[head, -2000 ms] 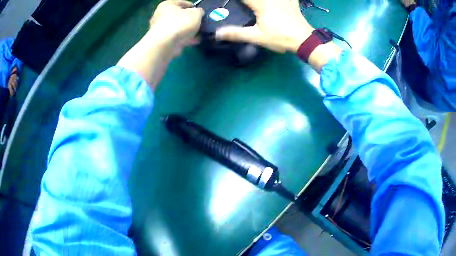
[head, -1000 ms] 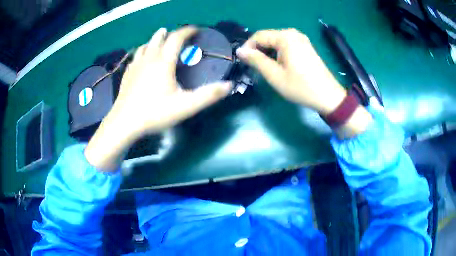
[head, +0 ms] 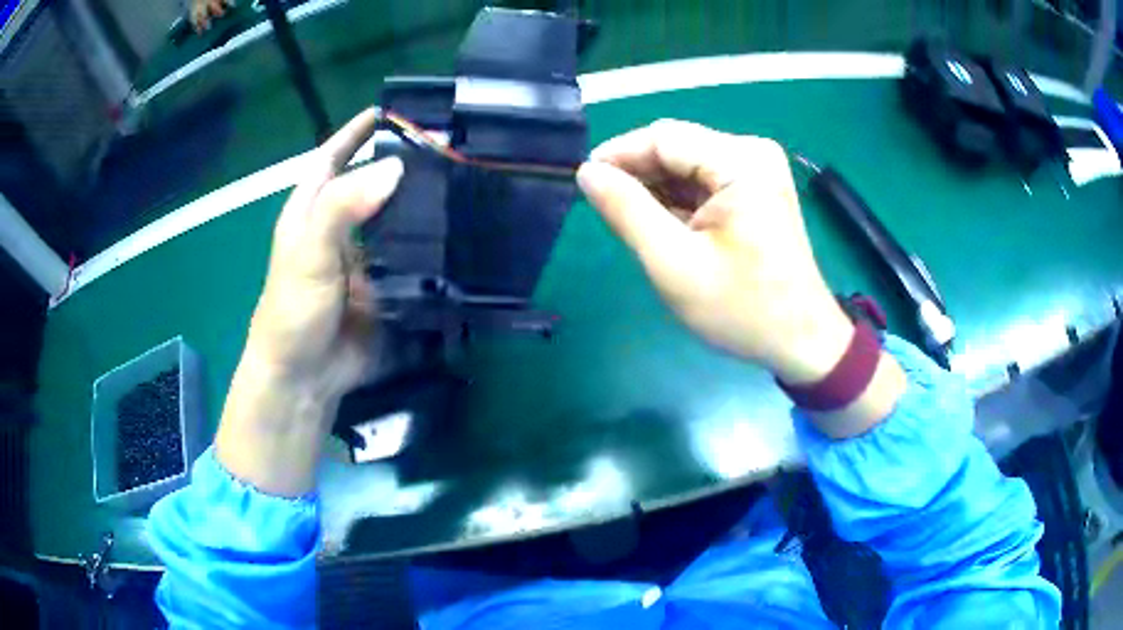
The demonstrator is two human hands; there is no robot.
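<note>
My left hand (head: 314,271) holds a black blower fan unit (head: 511,222) up on edge above the bench, with its boxy side towards me and no round label showing. Red, yellow and dark lead wires (head: 493,163) run across the unit. My right hand (head: 727,246) pinches the right end of the wires between thumb and fingertips at the unit's right edge. Another black part with a pale patch (head: 384,433) lies below my left hand, partly hidden and blurred.
A translucent bin of black screws (head: 150,425) stands at the left of the green bench (head: 665,406). An electric screwdriver (head: 872,240) lies at the right. More black units (head: 973,99) sit at the far right. A person's hand (head: 207,12) shows at the top left.
The fan unit is now raised and turned on edge, its round label out of sight. My right hand now pinches the wires. The screw bin shows more fully.
</note>
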